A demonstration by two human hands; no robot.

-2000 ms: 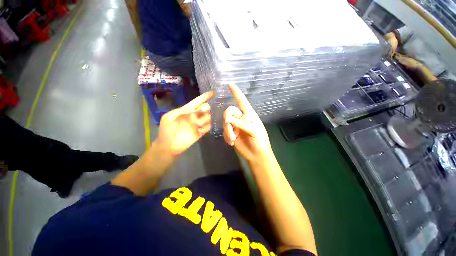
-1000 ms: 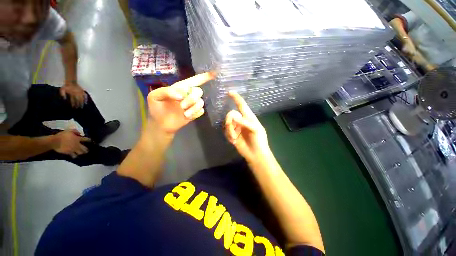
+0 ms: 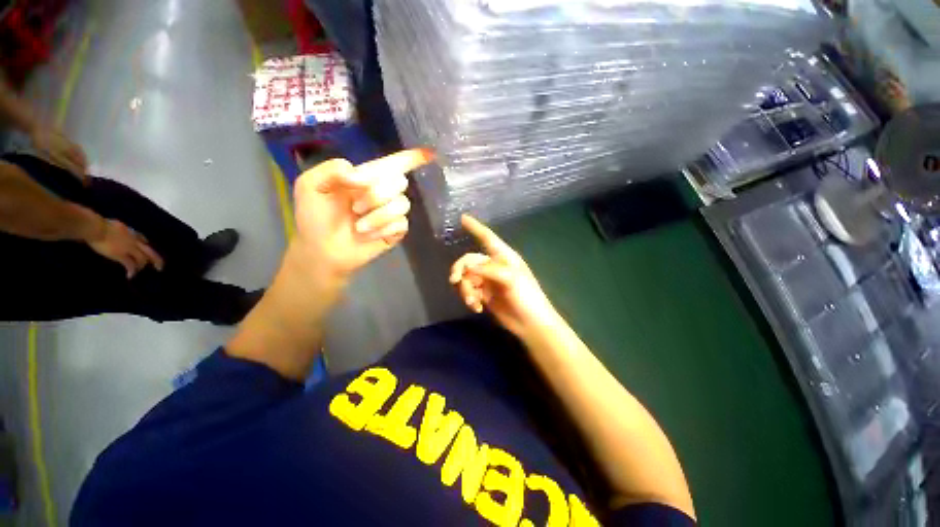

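Observation:
A tall tray stack (image 3: 577,113) of nested clear trays with ridged shiny edges stands in front of me, its top cut off by the upper edge. My left hand (image 3: 356,211) is raised at the stack's near left corner, index finger stretched towards it, other fingers curled. My right hand (image 3: 497,280) is lower and to the right, index finger pointing up at the stack's lower corner, other fingers bent. Both hands are empty. Whether the fingertips touch the trays cannot be told.
A black smartphone (image 3: 639,209) lies on the green surface (image 3: 660,340) beside the stack. Clear trays (image 3: 814,299) and a round fan (image 3: 915,154) are at right. A stool with a red-and-white top (image 3: 304,93) and a seated person's legs (image 3: 113,237) are at left.
The view has tipped down, so the stack sits higher. The index fingertips are farther apart, the left now above the right. The person at left came into view; the face has since left it.

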